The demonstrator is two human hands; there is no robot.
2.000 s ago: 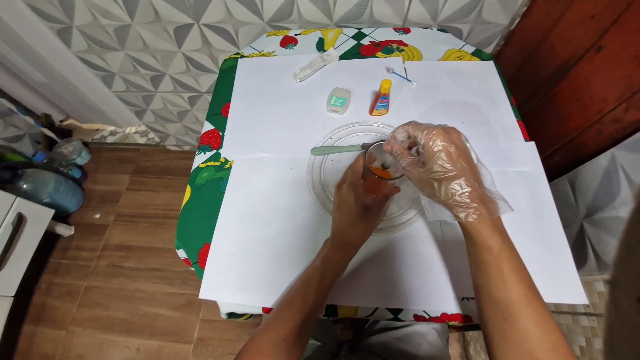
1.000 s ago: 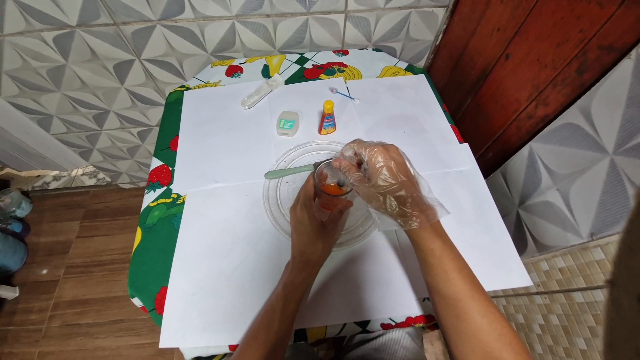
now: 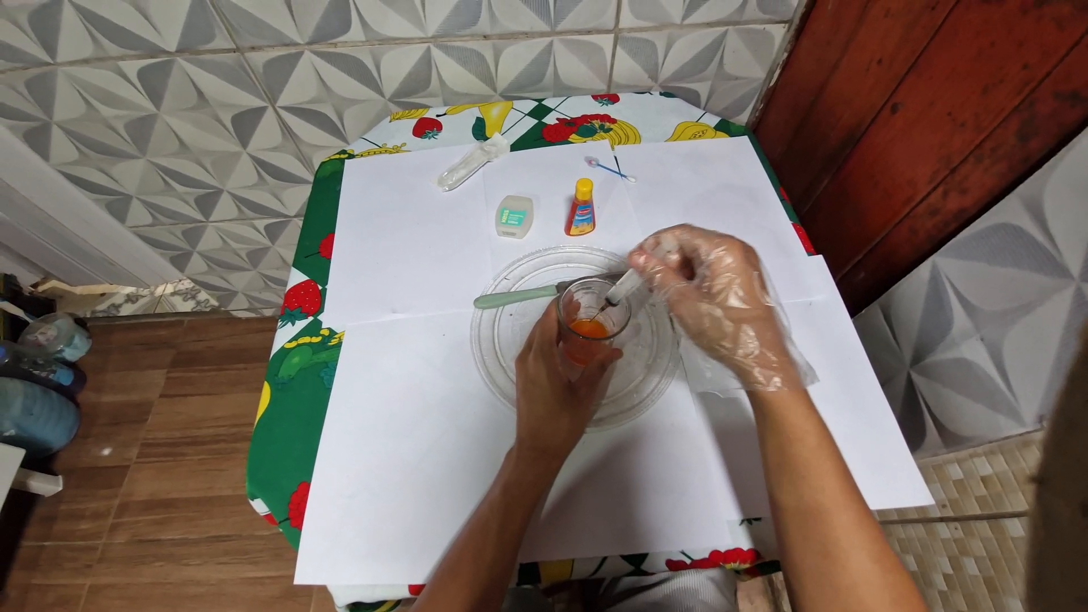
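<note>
My left hand, bare, is wrapped around a clear glass with orange liquid inside, above a round glass plate. My right hand wears a clear plastic glove. Its fingers grip a clear syringe, whose thin dark tip points down into the glass. A knife with a pale green handle lies across the plate, its blade partly hidden behind the glass. Beyond the plate stand a small bottle with a yellow cap and a translucent container with a green label.
A clear plastic-wrapped item lies at the back left of the white paper. Thin blue-and-white sticks lie at the back. A fruit-patterned tablecloth shows around the paper. Bottles stand on the floor at left.
My right hand has shifted slightly away from the glass, and the syringe now shows between its fingers and the glass opening. My left hand still holds the glass. The view has shifted.
</note>
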